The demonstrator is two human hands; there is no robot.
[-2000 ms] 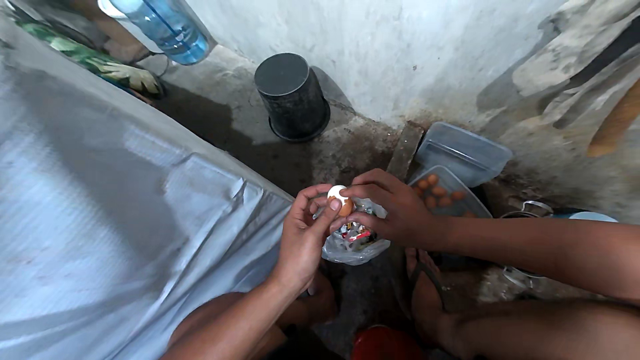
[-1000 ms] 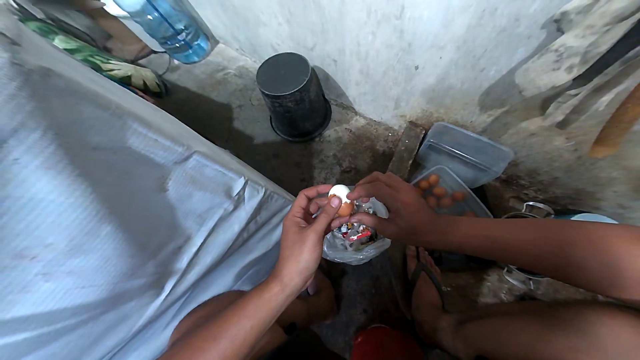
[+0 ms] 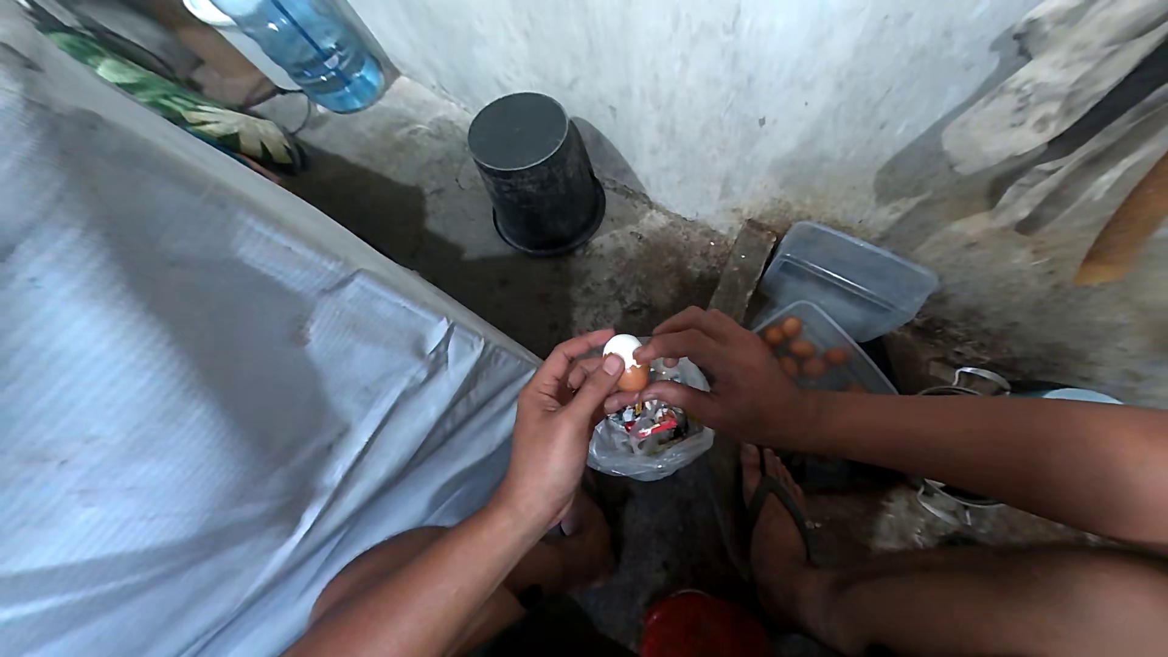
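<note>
A partly peeled egg (image 3: 624,350) shows bare white at its top and brown shell on its lower part. My left hand (image 3: 566,411) grips it between thumb and fingers. My right hand (image 3: 725,374) touches the egg's right side with its fingertips, where shell and white meet. Under both hands lies a clear plastic bag (image 3: 643,465) with mixed scraps and wrappers inside. To the right, several brown eggs (image 3: 801,349) sit in a clear plastic container (image 3: 862,365), partly hidden by my right hand and forearm.
An upturned black bucket (image 3: 538,182) stands near the wall. Another clear plastic container (image 3: 849,278) lies beyond the eggs, beside a wooden piece (image 3: 744,269). A blue water bottle (image 3: 319,55) is at upper left. A pale sheet (image 3: 182,365) covers the raised surface at left; a red object (image 3: 703,625) is below.
</note>
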